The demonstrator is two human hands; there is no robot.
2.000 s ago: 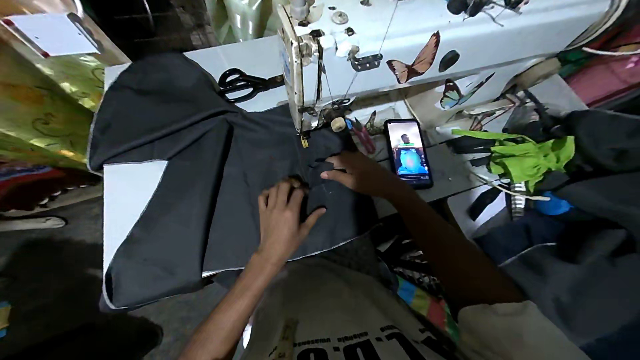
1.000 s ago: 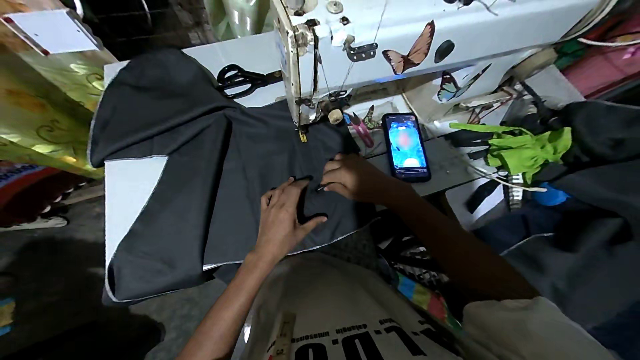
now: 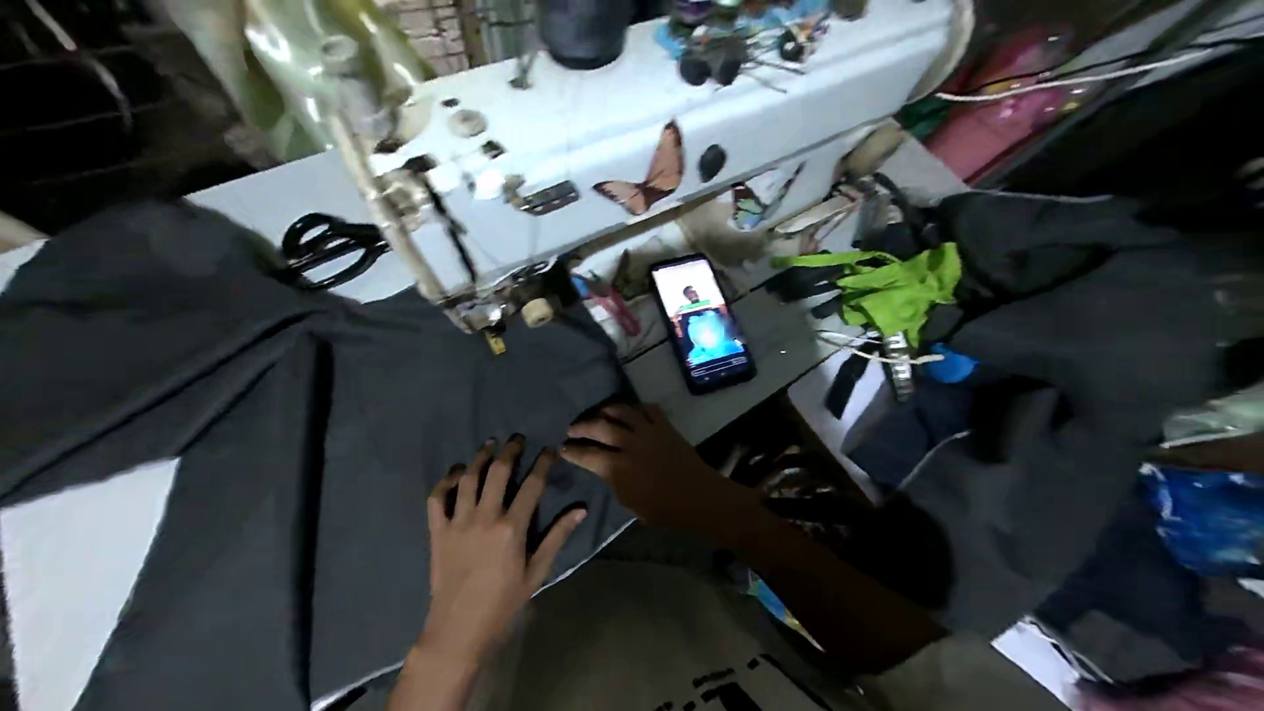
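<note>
Dark grey fabric (image 3: 395, 444) lies spread over the white sewing table, partly beneath the needle area of a white sewing machine (image 3: 592, 148). My left hand (image 3: 494, 533) rests palm down on it, fingers apart, just in front of the machine's presser foot (image 3: 496, 341). Close to its right, my right hand (image 3: 632, 459) is at the fabric with bent fingers; whether it pinches a bit of cloth cannot be told. The fingertips of the two hands nearly meet.
Black-handled scissors (image 3: 331, 252) lie left of the machine head. A lit smartphone (image 3: 701, 321) stands on the table right of the needle. Farther right are a bright green cloth strip (image 3: 899, 291), a blue object (image 3: 951, 364) and a heap of dark fabric (image 3: 1106, 395).
The view has swung to the right. Both hands stay on the fabric in front of the machine, and the fingers of my right hand have shifted slightly.
</note>
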